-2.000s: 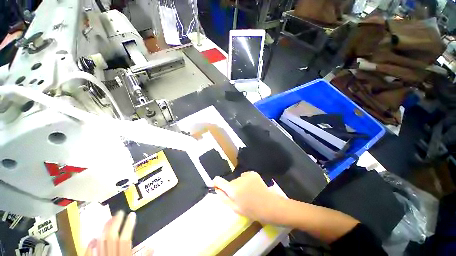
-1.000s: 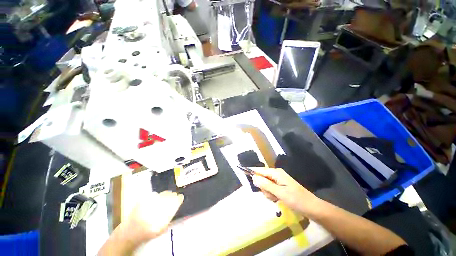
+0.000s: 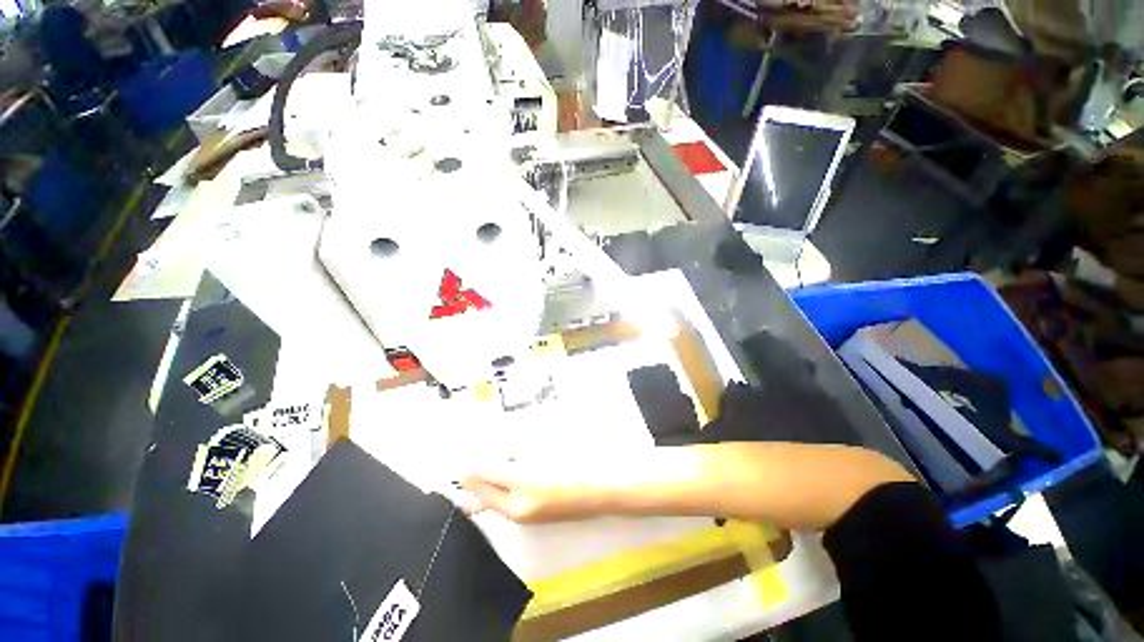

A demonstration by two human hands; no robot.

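A black fabric panel (image 3: 376, 514) lies tilted at the lower left, over the near left part of the white template (image 3: 577, 452). A white label (image 3: 391, 615) with black lettering is on it, cut by the bottom edge. Pale threads hang across the panel. My right hand (image 3: 521, 498) reaches left over the template, fingertips close to the panel's right edge; overexposure hides whether they hold anything. My left hand is not visible. The label clamp (image 3: 521, 380) is under the machine head (image 3: 439, 270). Small dark fabric pieces (image 3: 661, 401) lie on the template's right.
Loose labels (image 3: 232, 462) are fanned on the dark table at left, with another label (image 3: 215, 378) behind. A blue bin (image 3: 1054, 414) with flat pieces stands at right, another blue bin (image 3: 57, 552) at lower left. A control panel (image 3: 793, 176) stands behind the table.
The black panel has come off the template from under the head towards the lower left. My left hand has gone out of sight. My right hand has moved left. The view has shifted.
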